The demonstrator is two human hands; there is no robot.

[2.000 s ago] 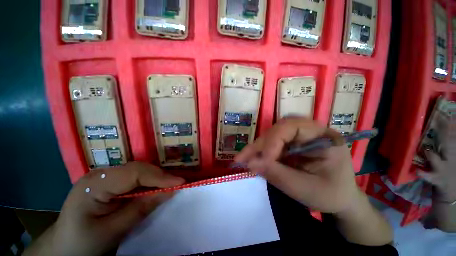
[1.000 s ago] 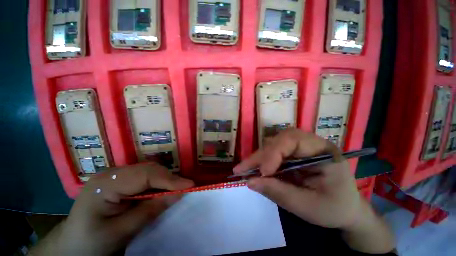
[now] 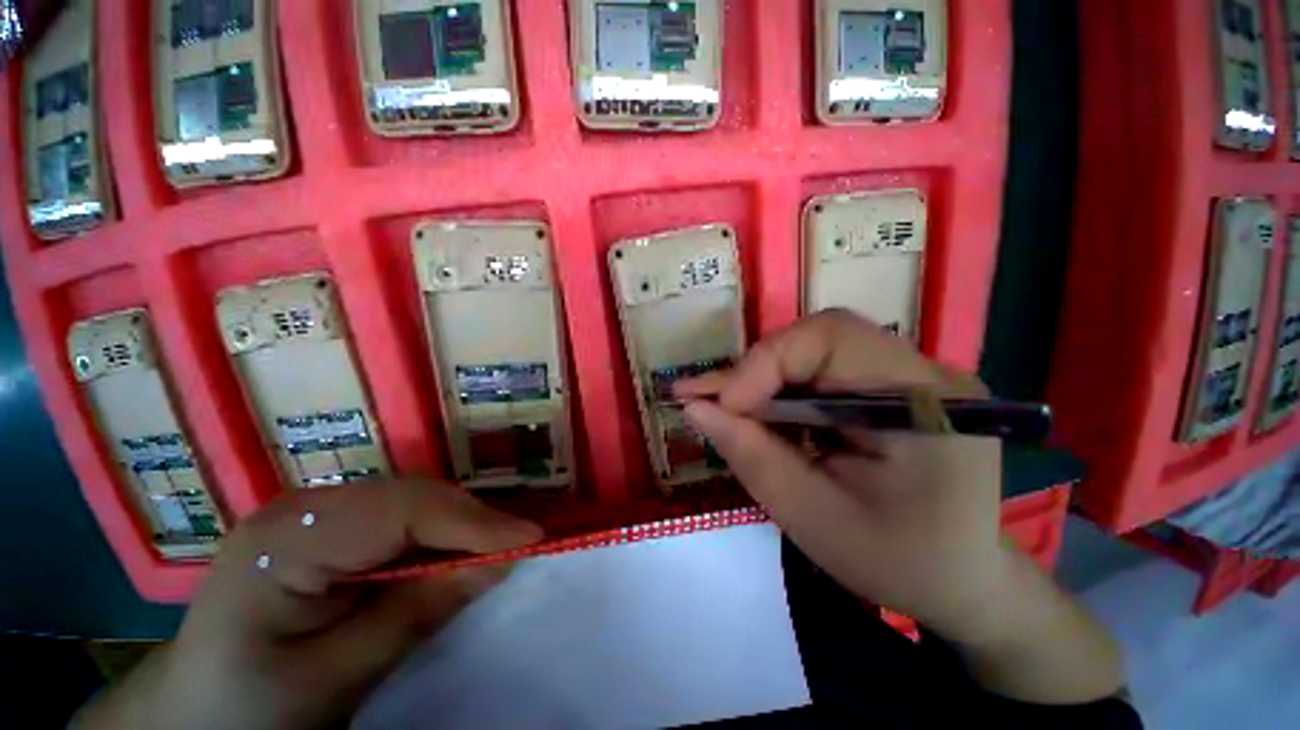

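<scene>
My left hand (image 3: 314,585) holds the red label sheet (image 3: 627,613) bent over, its strip of tiny red and white dots along the top edge. Two white dots are stuck on this hand. My right hand (image 3: 855,456) holds dark tweezers (image 3: 912,414) lying sideways. Their tip is at the middle of a gold-beige open-backed phone (image 3: 682,335) in the lower row, near its silvery slots. Whether a sticker is on the tip cannot be told. The phone (image 3: 860,264) to its right is partly hidden by my right hand.
The red-pink foam tray (image 3: 570,164) holds two rows of open-backed phones. A second foam tray (image 3: 1141,285) with phones stands at the right. A dark green bench surface (image 3: 43,571) shows at the left edge. Pale cloth (image 3: 1240,492) shows at the right.
My right hand has raised the tweezers from the label sheet's edge to the lower-row phone. The tray has shifted left in view. My left hand still holds the sheet. The person's hand at right is gone.
</scene>
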